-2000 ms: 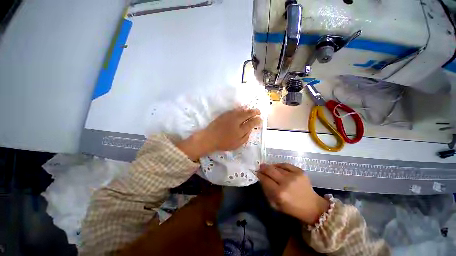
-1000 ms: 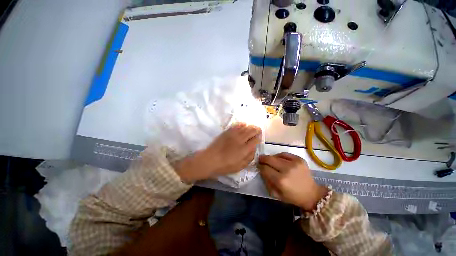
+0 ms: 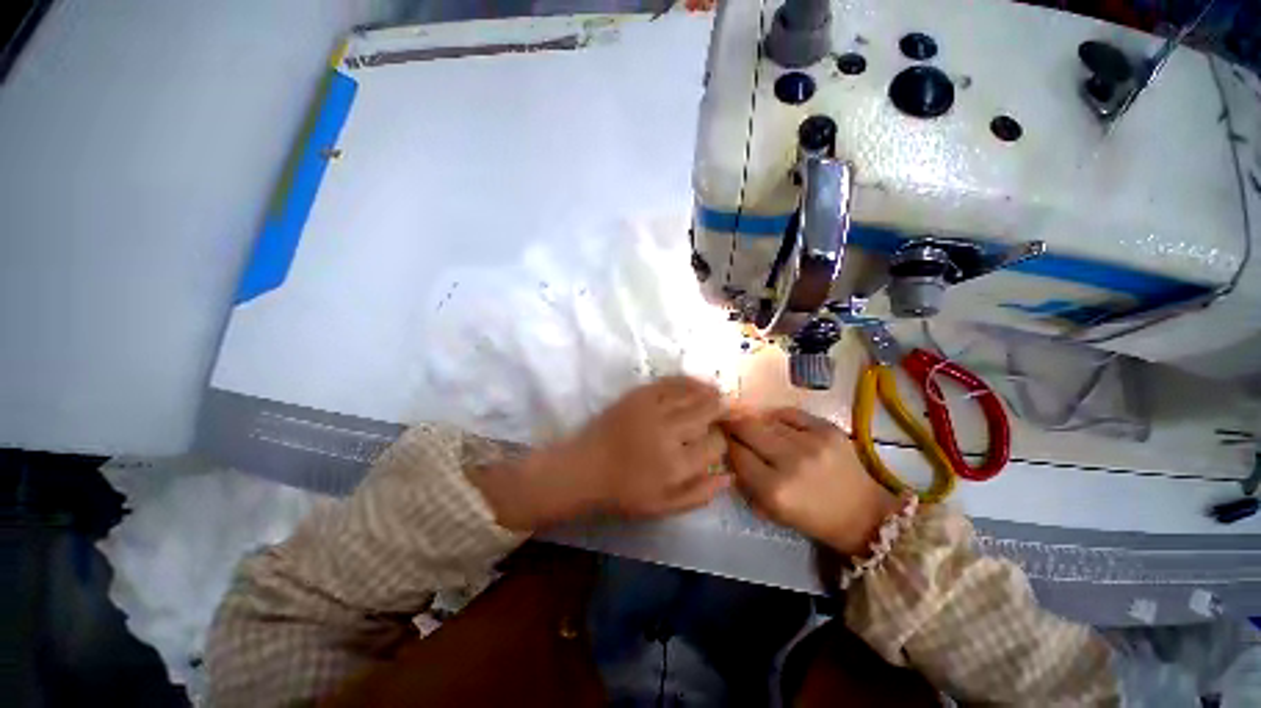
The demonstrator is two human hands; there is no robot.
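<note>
The white eyelet fabric piece [image 3: 553,325] lies crumpled on the machine table, left of and under the lit needle area. My left hand [image 3: 650,450] rests on the near edge of the cloth, fingers bent. My right hand [image 3: 795,477] pinches the cloth edge, its fingertips touching those of my left hand just in front of the presser foot [image 3: 747,332]. Glare hides the needle. The white sewing machine head [image 3: 968,152] with a blue stripe stands above. The scissors [image 3: 954,415], with yellow and red handles, lie right of my right hand.
The machine table [image 3: 456,152] has a grey front edge with a ruler scale. A heap of white pieces [image 3: 194,553] is below the table at left, and more white cloth shows at lower right. A greyish crumpled bag [image 3: 1079,380] lies under the machine arm.
The view has shifted, showing more of the machine's top. The cloth has moved further toward the needle, and its eyelet end is no longer visible below my hands. My hands have come together.
</note>
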